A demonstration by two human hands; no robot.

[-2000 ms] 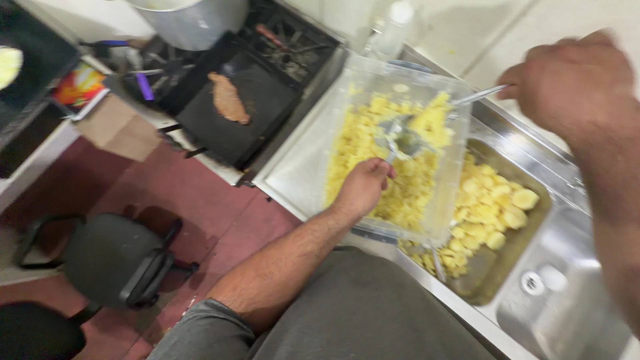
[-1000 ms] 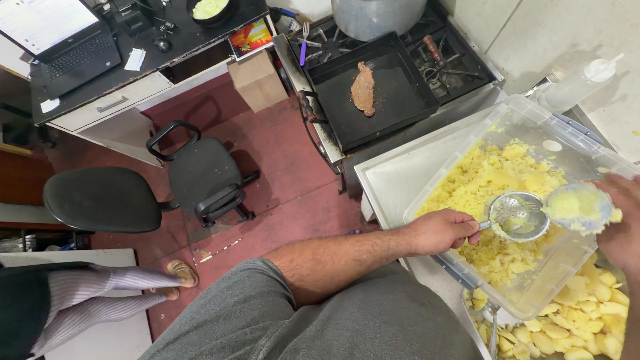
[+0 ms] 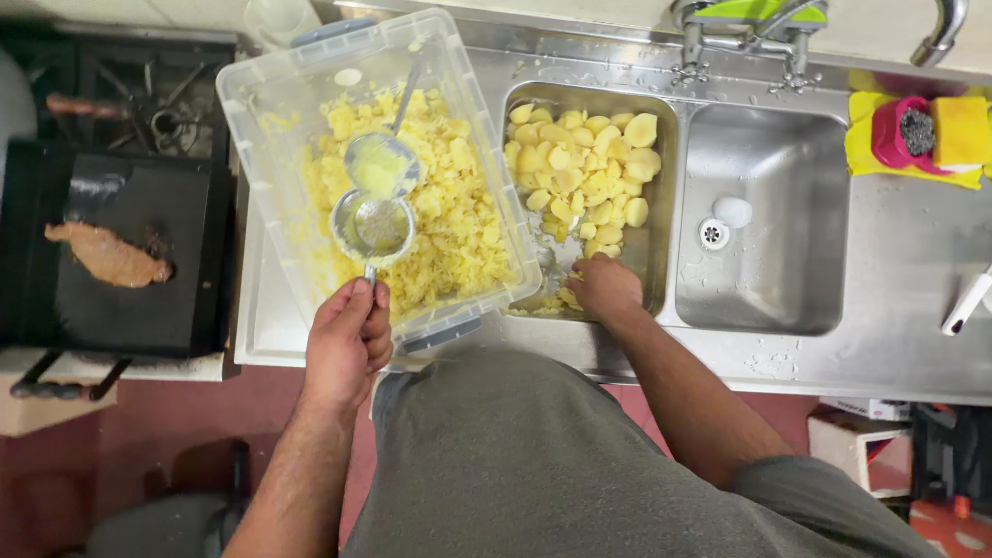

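My left hand [image 3: 346, 341] grips the handle of a metal potato ricer [image 3: 372, 225], whose perforated cup and second round part lie folded out over the mashed potato [image 3: 465, 240]. That mash fills much of a clear plastic bin [image 3: 511, 194], set on the drainboard beside the sink. Down in the left sink basin, my right hand [image 3: 607, 288] reaches among peeled, cut potatoes [image 3: 573, 155], at their near edge; its fingertips are partly hidden, and whether they hold a piece I cannot tell.
At left, a black griddle pan [image 3: 93, 310] with a piece of meat [image 3: 108, 254] sits on the stove. The right basin [image 3: 763, 271] holds a small white object [image 3: 732, 211]. Taps [image 3: 744, 39] stand behind; a pink holder [image 3: 891, 136] with scrubbers sits at right.
The view has swung right to the sink. My right hand has left the ricer and gone down into the left basin. My left hand still holds the ricer, now unfolded over the bin.
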